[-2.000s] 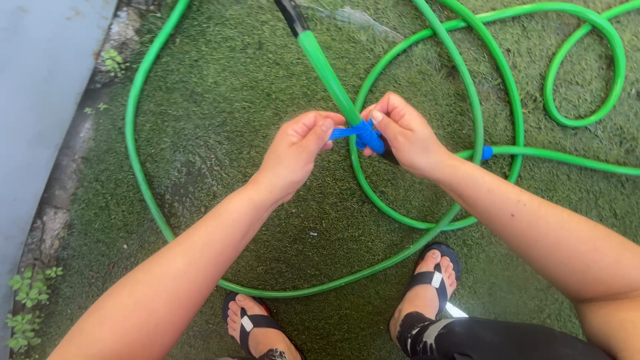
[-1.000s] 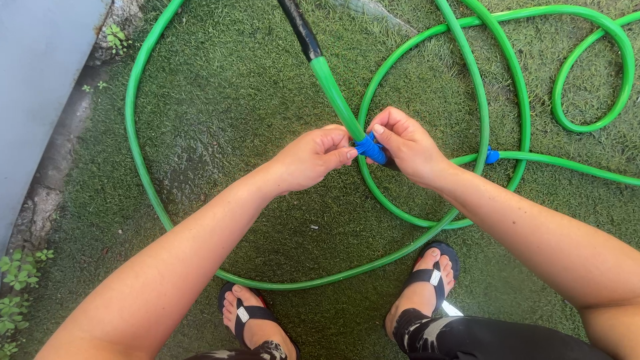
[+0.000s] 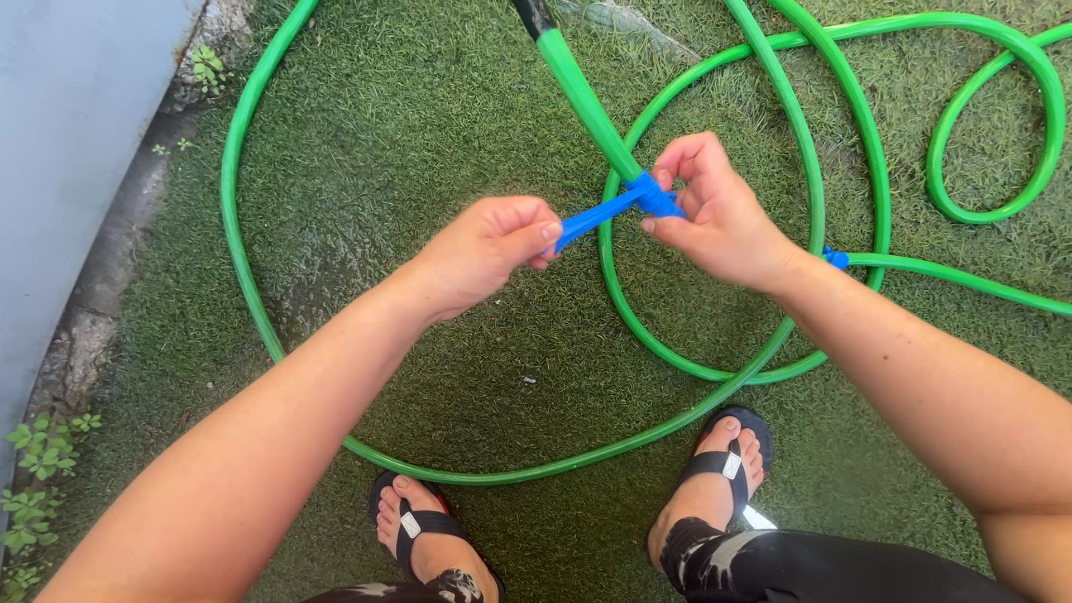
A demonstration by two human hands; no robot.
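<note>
A green garden hose (image 3: 590,109) runs down from the top of the head view, a black section at its upper part. Stretchy blue material (image 3: 599,219), perhaps a strip of rubber, is wound around its lower end. My left hand (image 3: 494,251) pinches the free end of that strip and holds it taut, down and left of the hose. Around the wrapped hose end, my right hand (image 3: 712,218) has its thumb and fingers closed; its palm hides part of the wrapping. A second blue wrapping (image 3: 835,258) sits on the hose right of my right wrist.
Loops of the hose (image 3: 519,477) lie on green turf around my sandalled feet (image 3: 720,469). A grey panel (image 3: 75,126) and a rough concrete edge (image 3: 88,327) border the left side, with small weeds (image 3: 46,452) beside them. More hose coils lie at the right.
My left hand has moved away from the hose, down and to the left, and the blue strip is now stretched between it and the wrapping. My right hand stays at the hose end.
</note>
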